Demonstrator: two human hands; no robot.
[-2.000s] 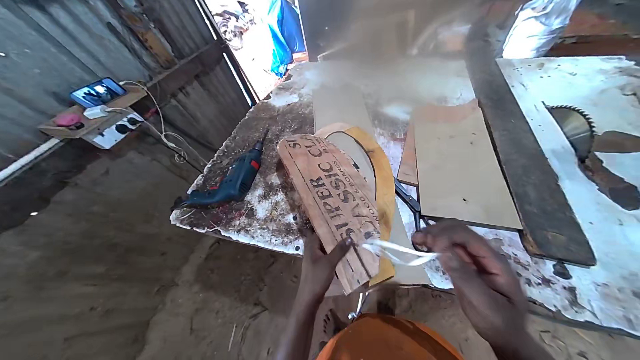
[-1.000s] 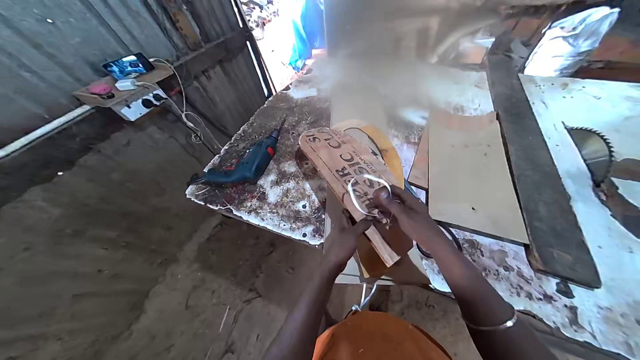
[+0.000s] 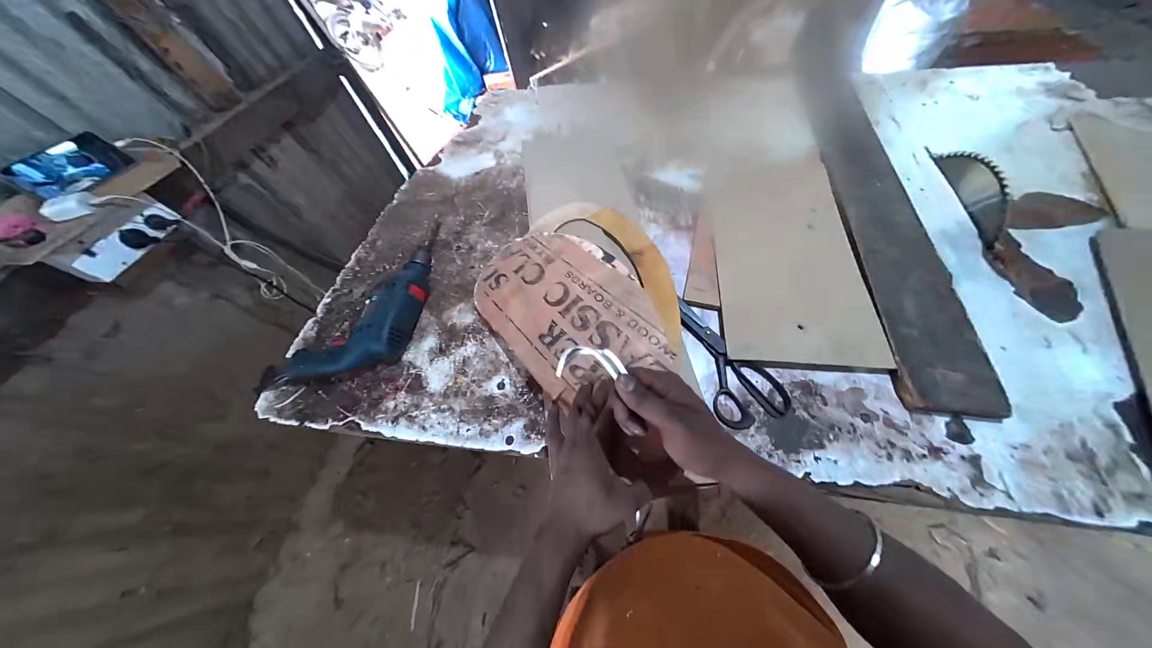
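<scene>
A printed plywood piece with a rounded end lies at the table's near edge, partly over a yellow curved piece. My left hand is at its lower end, fingers bent against the wood; its grip is partly hidden. Close beside it, my right hand pinches a thin white strip, which loops over the printed face. Black-handled scissors lie just right of the yellow piece. A blue power drill rests on its side to the left.
Flat boards and a dark wooden plank lie to the right. Beyond them is a toothed circular blade on the worn white tabletop. At left, a wall shelf holds a phone and a socket box with cables.
My right hand has come in from the right to the plywood's lower end, bringing the white strip with it. Both hands are now close together. The view has shifted.
</scene>
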